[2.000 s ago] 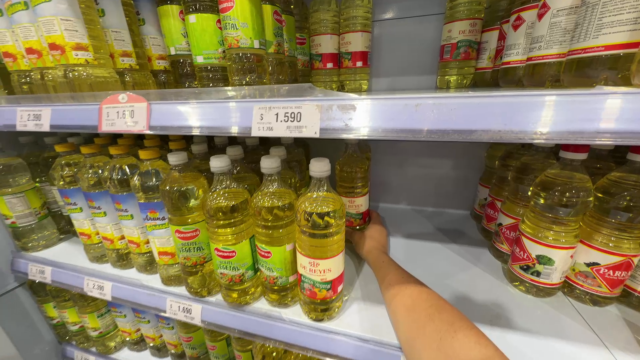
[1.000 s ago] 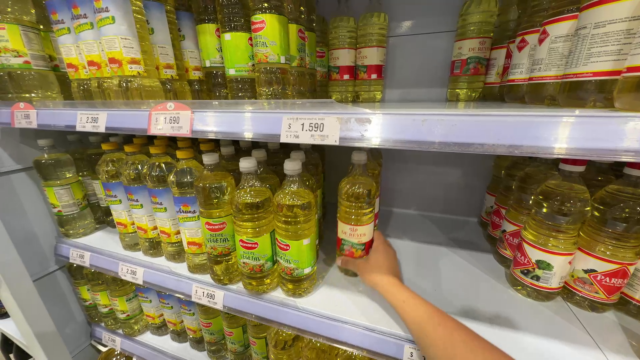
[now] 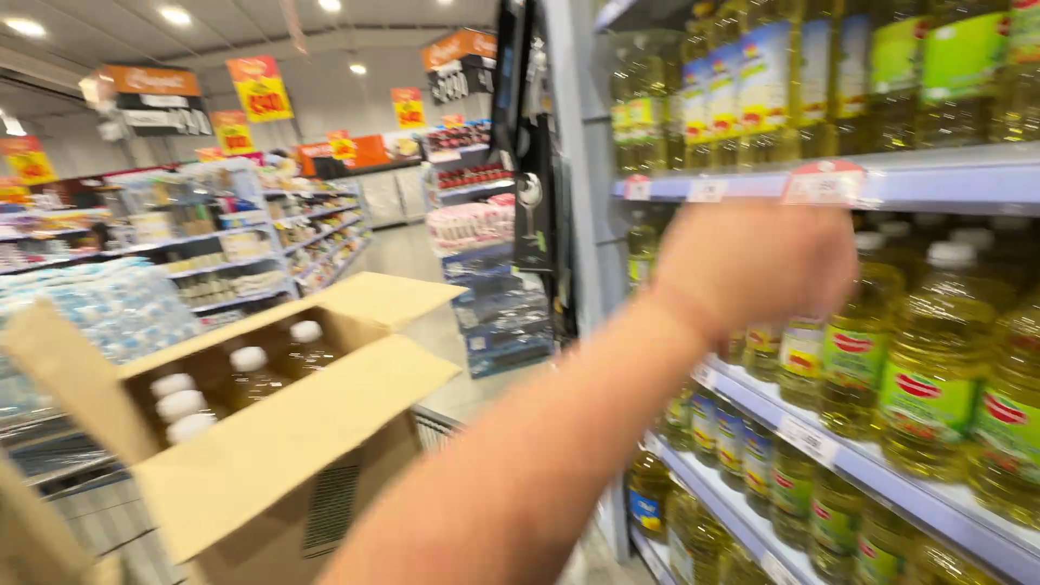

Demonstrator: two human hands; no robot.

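Note:
My right hand [image 3: 764, 260], blurred, is raised across the front of the shelving, near an upper shelf's edge. Its fingers point away from me and are mostly hidden, so whether it holds anything cannot be told. Behind and beside it stand clear bottles of yellow cooking oil [image 3: 930, 366] with green labels and white caps. At the left is an open cardboard box [image 3: 301, 439] with its flaps spread. Several white-capped bottles [image 3: 252, 374] stand upright inside it. My left hand is out of the frame.
A shopping cart [image 3: 114, 520] is under and beside the box. Shelf edges [image 3: 910, 187] with price tags run along the right. Plastic-wrapped packs [image 3: 97, 301] stand behind the box, and a stacked display [image 3: 496, 301] stands beyond it. An aisle floor [image 3: 406, 252] runs between the shelves.
The view has swung far left from the shelf to the box and aisle. My right hand was at a red-labelled oil bottle on the shelf; it is now raised farther left along the shelving.

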